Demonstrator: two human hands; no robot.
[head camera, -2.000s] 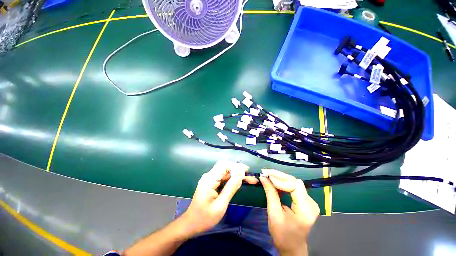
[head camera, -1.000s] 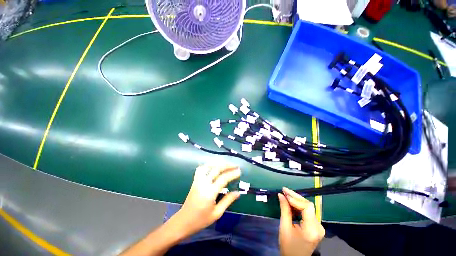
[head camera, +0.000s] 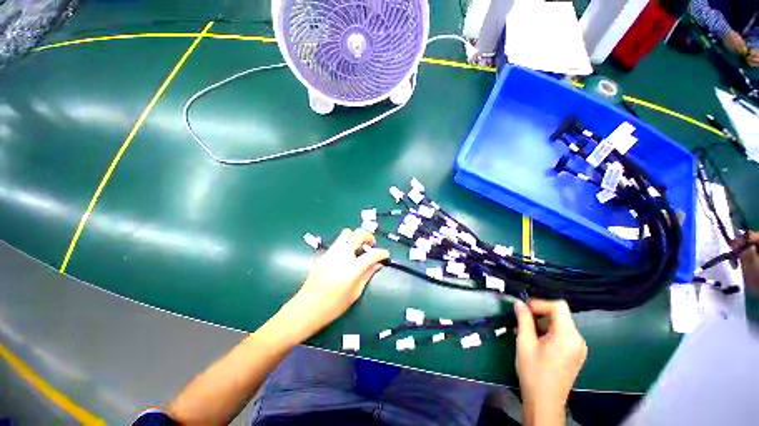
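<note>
A black wire harness (head camera: 582, 287) runs from a shallow blue bin (head camera: 533, 208) and fans out leftward into many branches with white connectors (head camera: 409, 225). My left hand (head camera: 339, 273) holds one branch wire at the front of the fan, just behind its white connector (head camera: 312, 240). My right hand (head camera: 545, 333) pinches the harness with thumb and fingertips near where the branches split. A separate group of branches with white connectors (head camera: 405, 343) lies nearer the bench edge. Black connectors (head camera: 569, 129) and white labels (head camera: 614, 176) lie in the bin.
A white and lilac fan (head camera: 356, 46) with a looped cord stands at the back. A tape roll (head camera: 607, 87) and papers (head camera: 545, 37) are behind the bin. At right, another person's hand (head camera: 747, 250) holds a thin black cable over paper (head camera: 716, 299). Another worker's hands (head camera: 736, 43) show top right.
My left hand has left the nearer branches and moved up onto a branch of the main fan. My right hand has shifted right. Another person's hand has appeared at the right.
</note>
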